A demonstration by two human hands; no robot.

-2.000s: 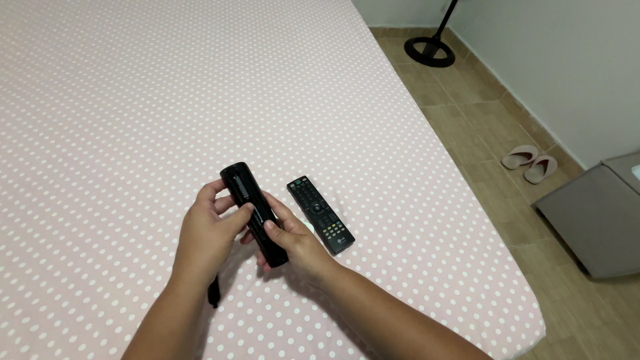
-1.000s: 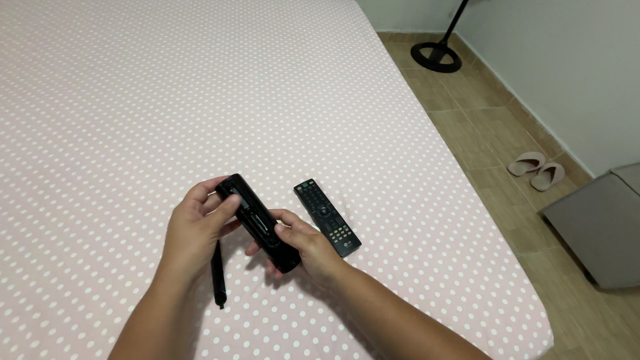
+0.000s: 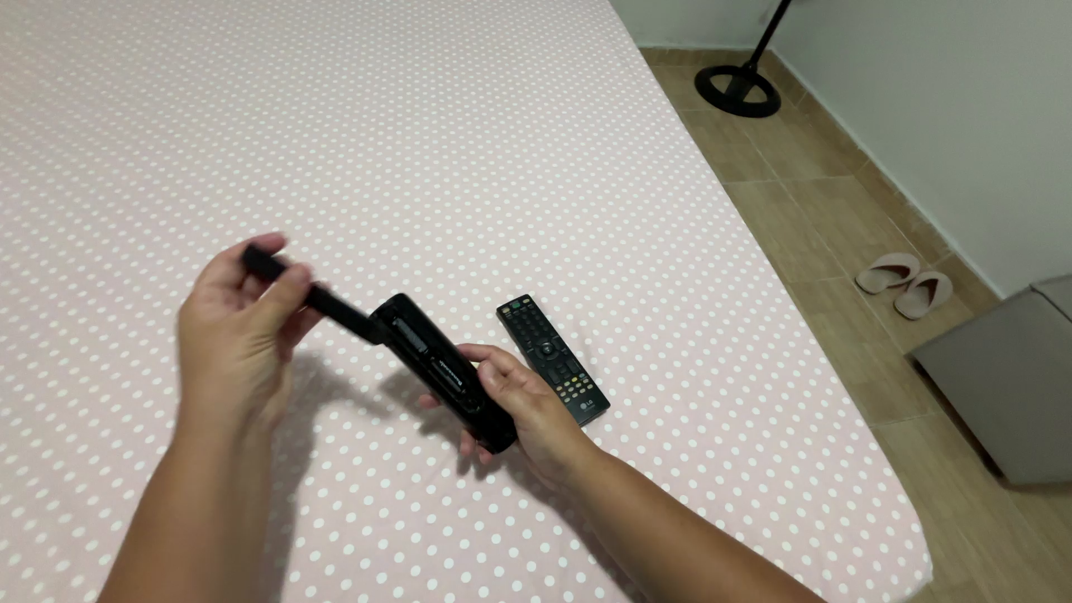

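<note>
My right hand (image 3: 528,402) holds a black handheld device (image 3: 444,373) by its lower end, with an elongated recess facing up; a small part in it bears writing. Between the thumb and fingers of my left hand (image 3: 251,318) is a narrow black strip-like piece (image 3: 335,311), slightly blurred. Its lower end meets or overlaps the device's upper end; whether they are joined I cannot tell. A black LG remote control (image 3: 548,356) lies with its buttons up on the polka-dot sheet, just beyond my right hand, which hides part of its left edge.
The pink sheet with white dots (image 3: 402,167) covers a bed-like surface whose edge runs down the right. On the tiled floor are a black ring-shaped stand base (image 3: 737,90), a pair of slippers (image 3: 921,295) and a grey box-like piece of furniture (image 3: 1005,385).
My left hand has moved up and left, away from the device's body, and now grips the strip-like piece, which hung below that hand one second ago. My right hand still holds the device.
</note>
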